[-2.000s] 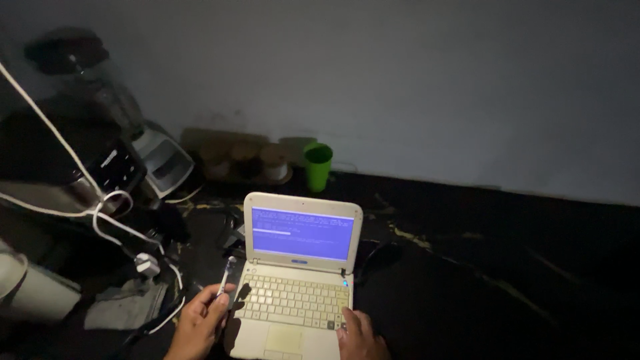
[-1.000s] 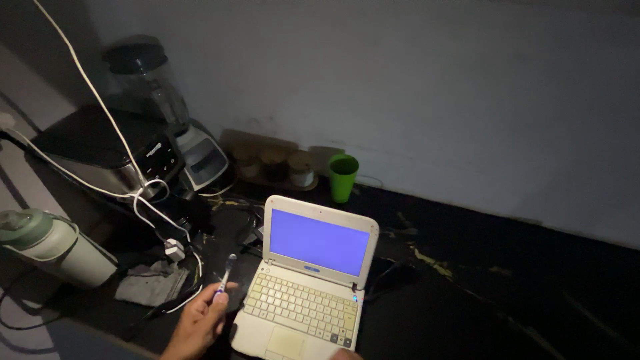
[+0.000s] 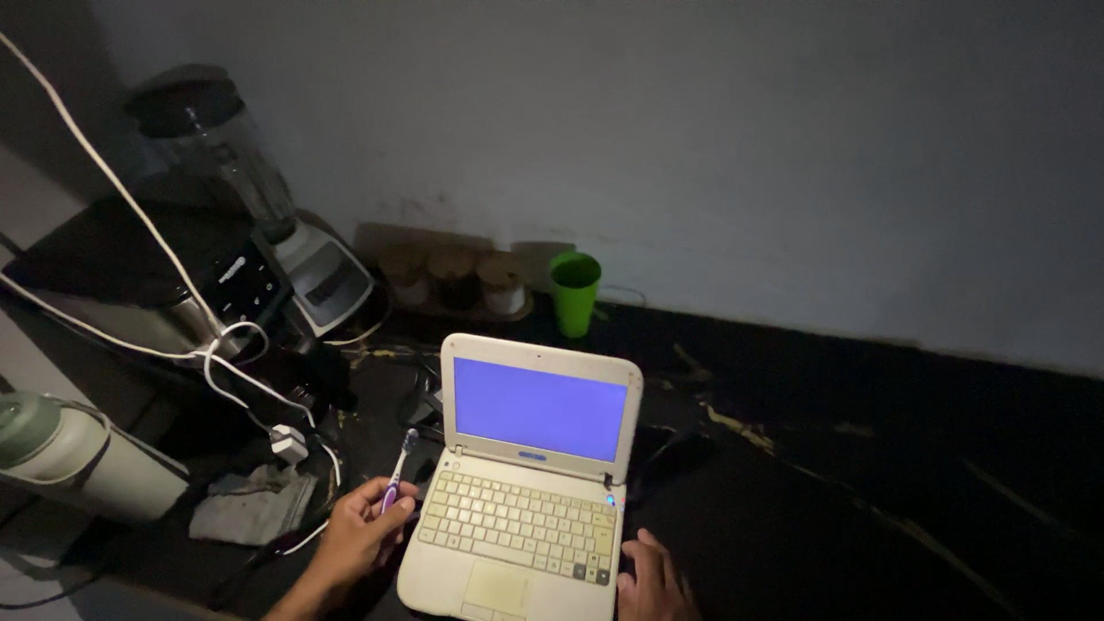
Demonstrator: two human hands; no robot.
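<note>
A small white netbook [image 3: 509, 535] stands unfolded on a dark marbled countertop, its screen [image 3: 539, 410] plain blue-violet. Left of the keyboard, my left hand [image 3: 366, 526] holds a purple-and-white toothbrush [image 3: 398, 474] between thumb and fingers, bristle head up. My right hand [image 3: 654, 580] rests at the netbook's right edge, fingers slightly curled, with nothing seen in it; its lower part is cut off by the frame. A blue light glows near the screen's right hinge.
Behind the netbook are a green plastic cup [image 3: 575, 297] and several lidded jars [image 3: 457, 280]. To the left stand a blender [image 3: 319, 272], a black appliance [image 3: 129, 259], a white charger plug [image 3: 289, 443] with cables, a grey cloth [image 3: 252, 507] and a pale bottle [image 3: 95, 461]. A wall rises behind.
The screen has gone from lines of text to plain blue-violet. My right hand has moved from the keyboard's lower right to beside the netbook. The toothbrush stays in my left hand.
</note>
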